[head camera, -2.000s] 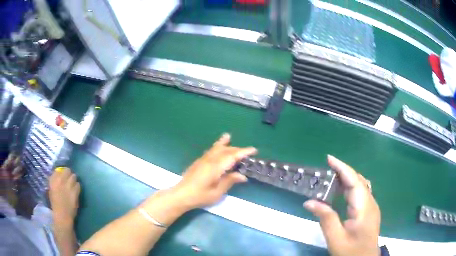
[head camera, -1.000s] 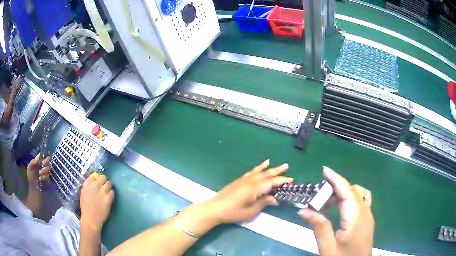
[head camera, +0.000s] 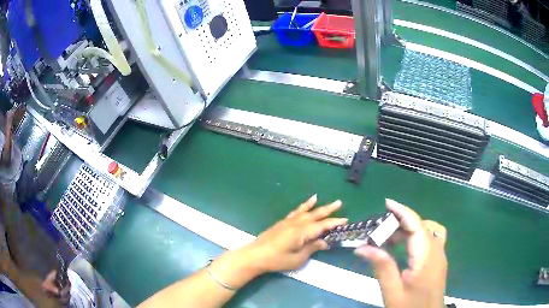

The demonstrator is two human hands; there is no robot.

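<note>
A dark multi-pocket metal fixture with small shiny parts along it is held between both hands, just above the green bench. Its pale silver end face points right and toward me. My left hand grips its left end between thumb and fingers, covering that end. My right hand holds its right end between thumb and index finger. A short slotted bar lies at the right edge, cut off by the picture.
Fixture row on the far strip, dark end block across its end. Fixture stack beside a post; smaller stack right. Bench machine far left, component tray, a coworker's hand, parts bins.
The fixture has been turned from showing its row of pockets broadly to an end-on tilt, still in both hands. The view has shifted left. The coworker's hand has moved off the component tray.
</note>
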